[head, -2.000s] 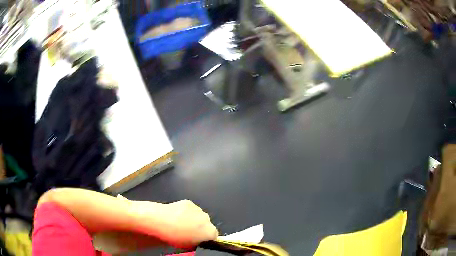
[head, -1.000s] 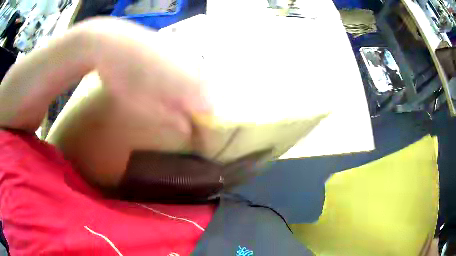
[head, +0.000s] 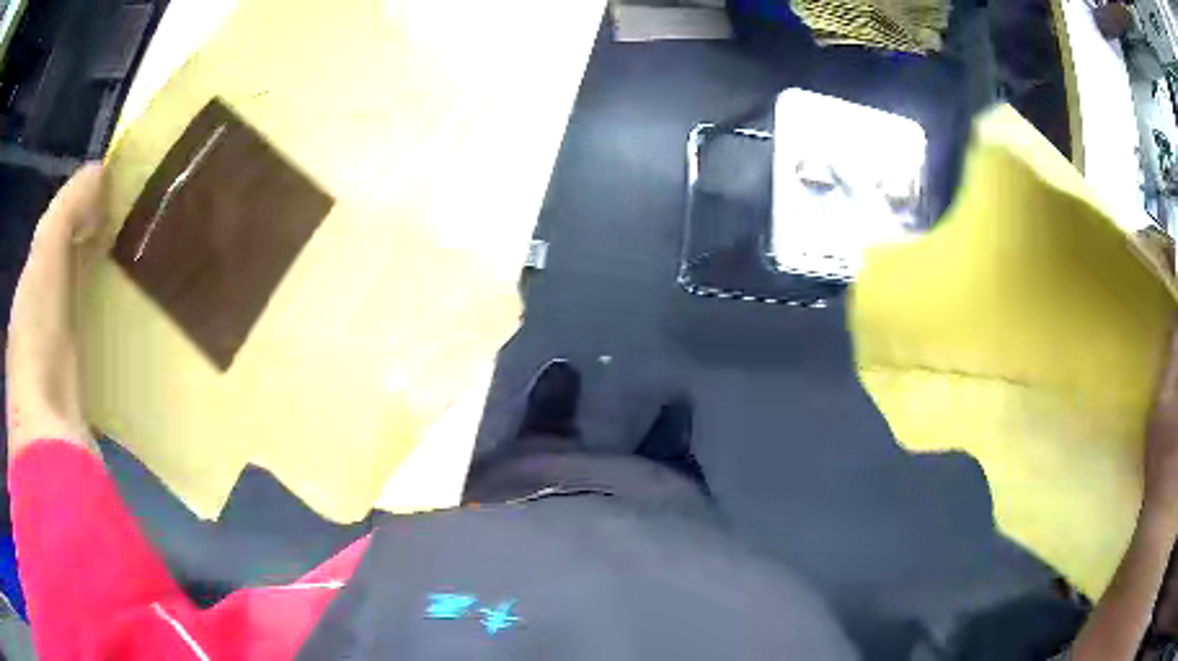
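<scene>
A large pale yellow panel (head: 375, 323) with shaped lower edges lies over the white table at the left. A dark brown rectangular panel (head: 226, 239) with a light line near one edge is on it. My left hand (head: 93, 207) holds the yellow panel's left edge; its fingertips are hidden. A second, brighter yellow panel (head: 1021, 349) with a seam line hangs at the right, clear of the table. My right hand (head: 1154, 258) is at its outer edge, small and partly hidden near the picture's rim, gripping it.
The white table's edge (head: 549, 168) runs down the left of centre. A stool with a shiny whitish seat (head: 846, 187) and metal frame stands on the dark floor. Striped yellow material (head: 878, 20) is at the top. Another table edge (head: 1079, 78) is at the upper right. My feet show below centre.
The left panel now lies spread over the table with the brown panel face up. My left arm has moved outward to the left. The right panel is raised, and my right hand now shows.
</scene>
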